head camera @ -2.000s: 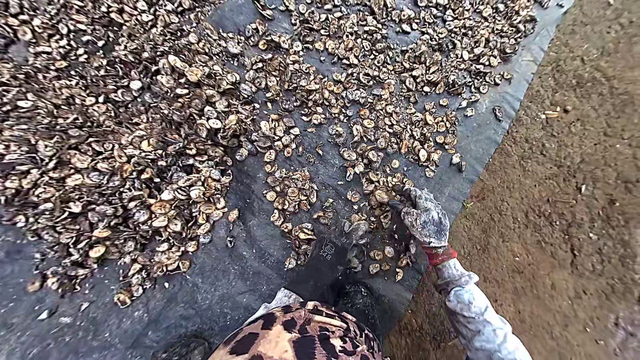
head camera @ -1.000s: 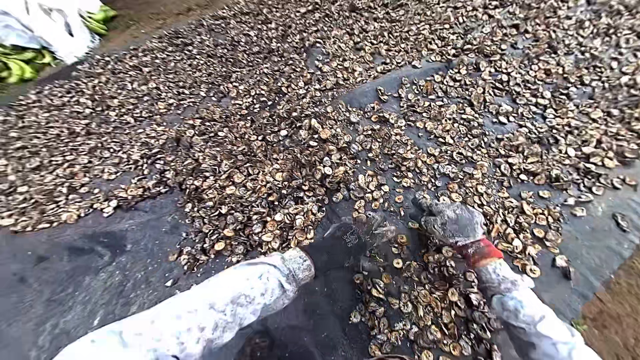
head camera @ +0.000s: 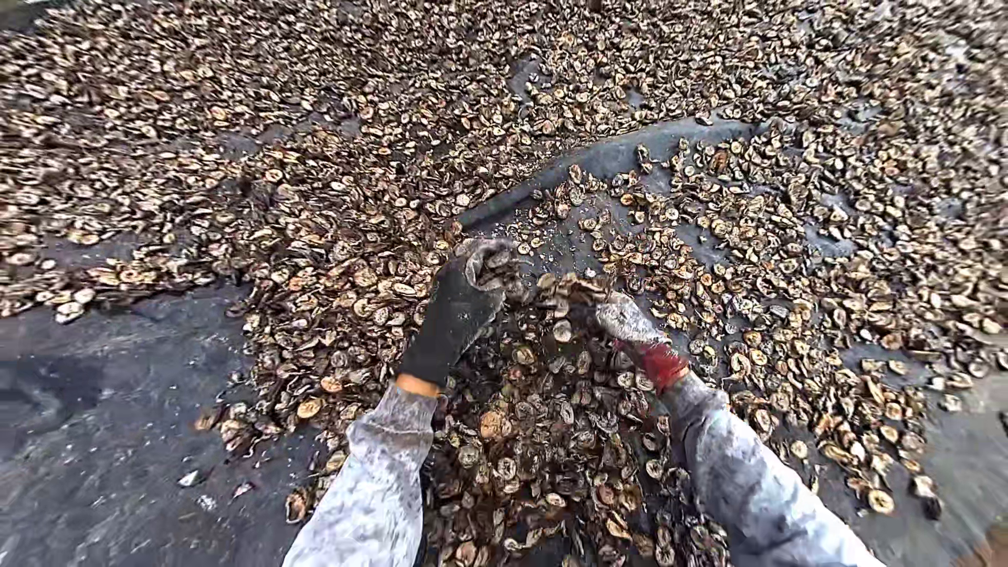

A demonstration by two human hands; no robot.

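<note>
Dried, curled slices, brown with pale centres, lie thickly over a dark plastic sheet (head camera: 142, 409). My left hand (head camera: 465, 295), in a dark glove with an orange cuff edge, curls around a clump of dried slices (head camera: 498, 268). My right hand (head camera: 626, 319), in a pale, dirty glove with a red cuff, is beside more slices; its fingers are partly hidden and blurred, so its hold is unclear. The hands face each other a short way apart. Below and between them lies a heap of dried slices (head camera: 528, 449).
A raised fold (head camera: 606, 157) of the sheet runs diagonally beyond my hands. Dried slices (head camera: 197, 102) spread widely over the far side and the right. Bare sheet shows at lower left, and brown ground (head camera: 988, 547) at the lower right corner.
My left hand, in a dark glove, has moved up from near the bottom middle to beside the right one. More slices lie between my arms. The view has shifted strongly.
</note>
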